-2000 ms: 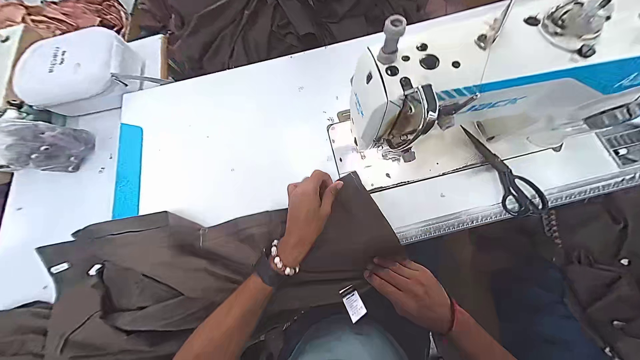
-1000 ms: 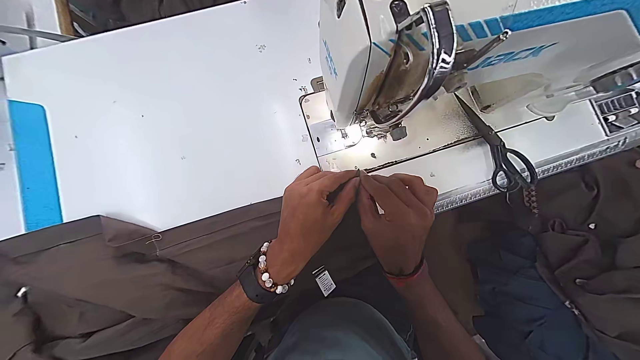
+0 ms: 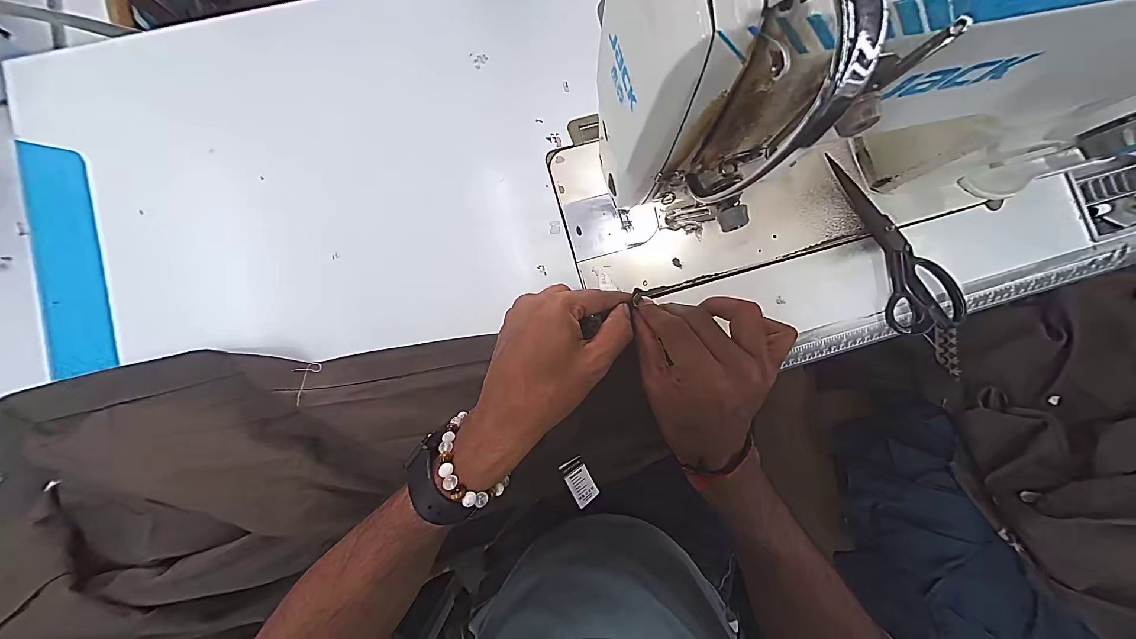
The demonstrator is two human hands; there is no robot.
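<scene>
Dark brown fabric [image 3: 355, 417] lies along the front edge of the table and over my lap. My left hand [image 3: 555, 359] and my right hand [image 3: 710, 368] meet fingertip to fingertip, pinching an edge of this fabric between thumbs and forefingers. The pinched part is mostly hidden by the fingers. Just beyond them is the lit needle area of a white Jack sewing machine [image 3: 666, 98]; the fabric is not under its presser foot [image 3: 639, 226]. A small white label [image 3: 579, 483] shows on the cloth between my wrists. A loose thread [image 3: 307, 382] lies on the fabric at left.
Black-handled scissors [image 3: 914, 284] lie on the machine bed to the right, tips pointing toward the machine. A measuring tape strip [image 3: 1047, 284] runs along the front edge of the table. More brown cloth [image 3: 1056, 426] and dark blue cloth [image 3: 923, 515] are bunched at lower right. Lint bits dot the white tabletop [image 3: 311, 195].
Two seconds ago my hands were apart on the fabric, my right hand lower by its corner; now they are together, pinching its edge. The view has moved closer to the machine.
</scene>
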